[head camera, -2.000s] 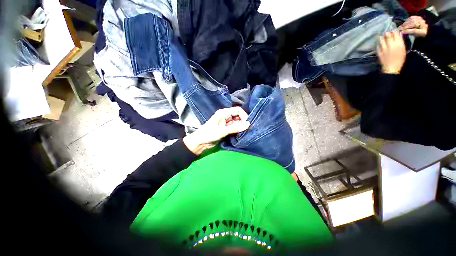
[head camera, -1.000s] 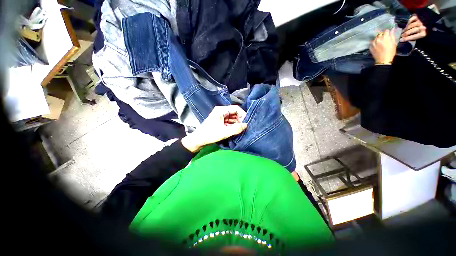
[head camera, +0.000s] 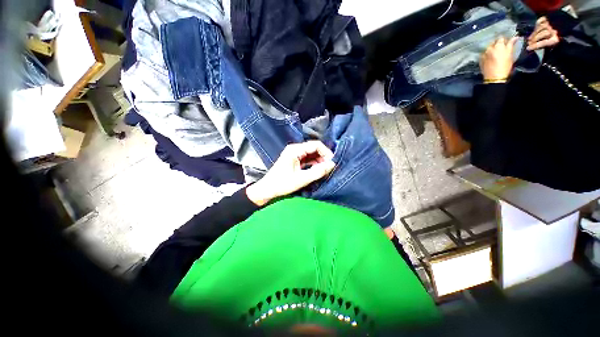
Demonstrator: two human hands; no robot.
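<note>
My left hand [head camera: 294, 172] is in the middle, in front of my green top, with thumb and fingertips pinching an edge of the blue denim garment [head camera: 362, 172]. The garment hangs beside the hand, with pale topstitching showing. It lies against the garment pile [head camera: 191, 125] of grey-blue denim with a darker blue pocket piece [head camera: 191, 58]. A black garment [head camera: 279, 49] lies on the pile. My right hand does not show; only a small bit of skin is visible at the lower right edge of the blue denim, too little to read.
At the right a person in black handles another denim garment [head camera: 454, 56] with both hands. Below are a table [head camera: 536, 197] and a metal-framed stool [head camera: 460, 270]. A wooden-edged table [head camera: 72, 59] stands at the left. A white tabletop [head camera: 388, 13] is at the back.
The blue denim has shifted and spread slightly to the right, its fold near my left fingertips changed. My left hand has moved slightly right. The other person's hand has moved left along their garment.
</note>
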